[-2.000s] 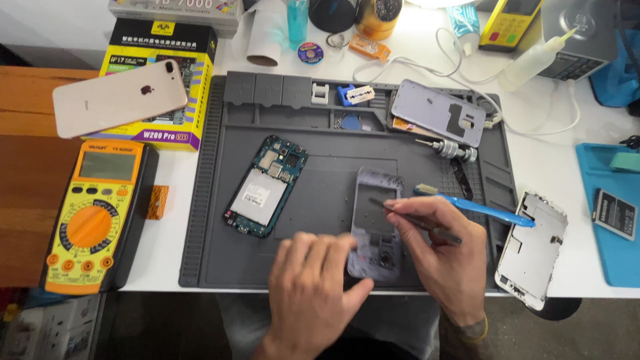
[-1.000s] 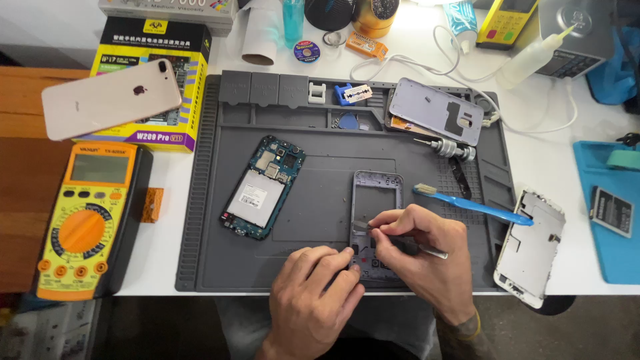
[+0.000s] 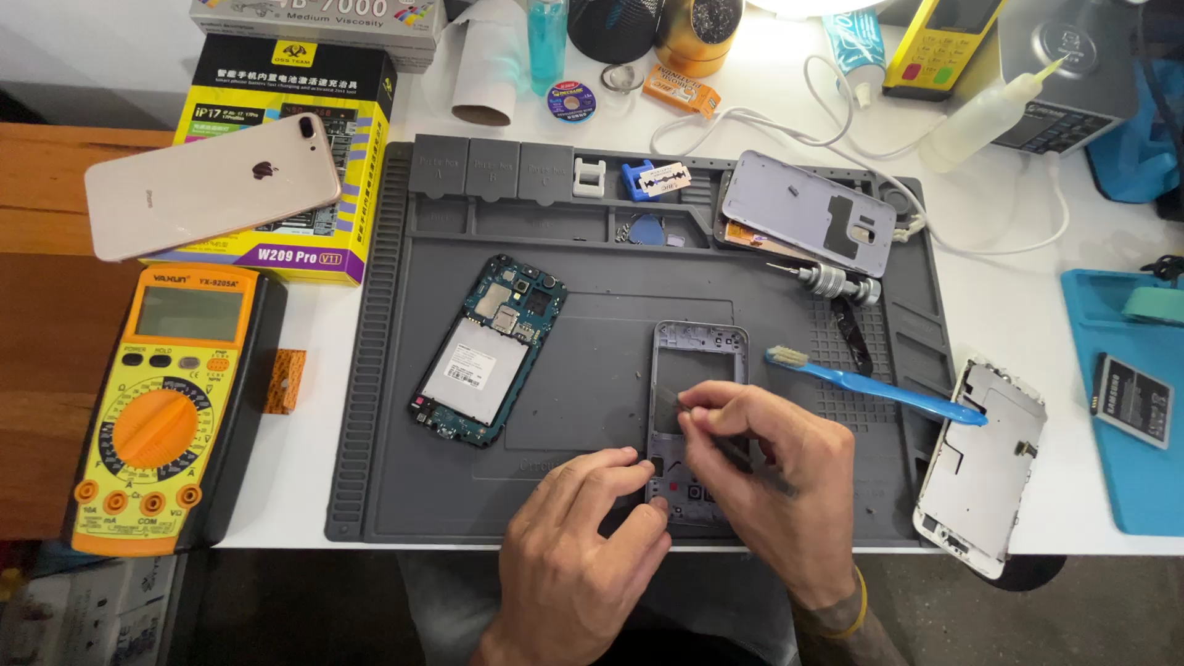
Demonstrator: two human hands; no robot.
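Observation:
A grey phone mid-frame (image 3: 700, 333) lies face-down-flat on the grey silicone repair mat (image 3: 601, 370). At its lower left edge my left hand (image 3: 587, 527) touches it with index fingertip and thumb, the fingers apart. Between thumb and fingers, my right hand (image 3: 772, 453) grips a slim dark tool (image 3: 740, 455), mostly hidden by the hand, over the frame's middle. Left of the frame sits a phone chassis with circuit board and battery (image 3: 476, 365). A blue toothbrush (image 3: 860, 381) lies to the right, its handle end over a white phone screen assembly (image 3: 985, 462).
A yellow multimeter (image 3: 166, 407) and a boxed tool (image 3: 305, 250) with a pink phone (image 3: 217, 190) on it stand left. On the mat's upper part are a grey back cover (image 3: 805, 208), a screwdriver (image 3: 832, 282) and a razor blade (image 3: 664, 179). A loose battery (image 3: 1133, 400) lies right.
My right hand has moved left over the mid-frame, and the tool has changed its angle. My left hand's raised, spread fingers have drawn closer together at the frame's edge.

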